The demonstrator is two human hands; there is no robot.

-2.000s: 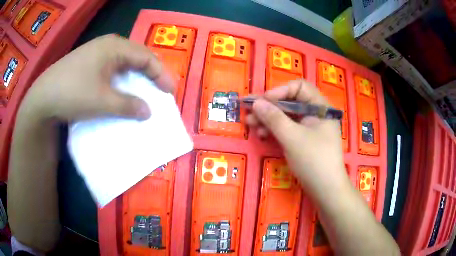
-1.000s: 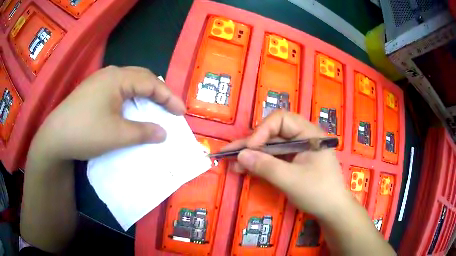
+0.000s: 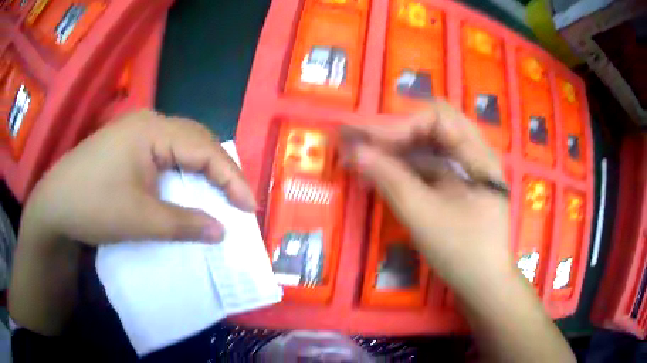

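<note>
My left hand (image 3: 135,184) holds a folded white label sheet (image 3: 177,283) between thumb and fingers, over the near left corner of the pink-red foam tray (image 3: 245,131). My right hand (image 3: 440,191) holds the tweezers (image 3: 465,170), blurred by motion, above the tray's near row. Their tip is too blurred to make out. Orange phone backs lie in the tray's pockets. One phone (image 3: 301,220) lies between my hands, with a yellow camera area at its top and metal card slots at its bottom. A sticker on the tweezers cannot be seen.
Another foam tray (image 3: 117,88) with orange phones is at the left. Stacked red trays (image 3: 628,283) stand at the right edge. A thin white strip (image 3: 600,213) lies on the dark green bench. A carton (image 3: 603,28) and something yellow (image 3: 539,21) are at the upper right.
The tweezers have left the label sheet and are over the tray to its right. The sheet has moved slightly down and left. The view has shifted, so the tray's near edge now shows.
</note>
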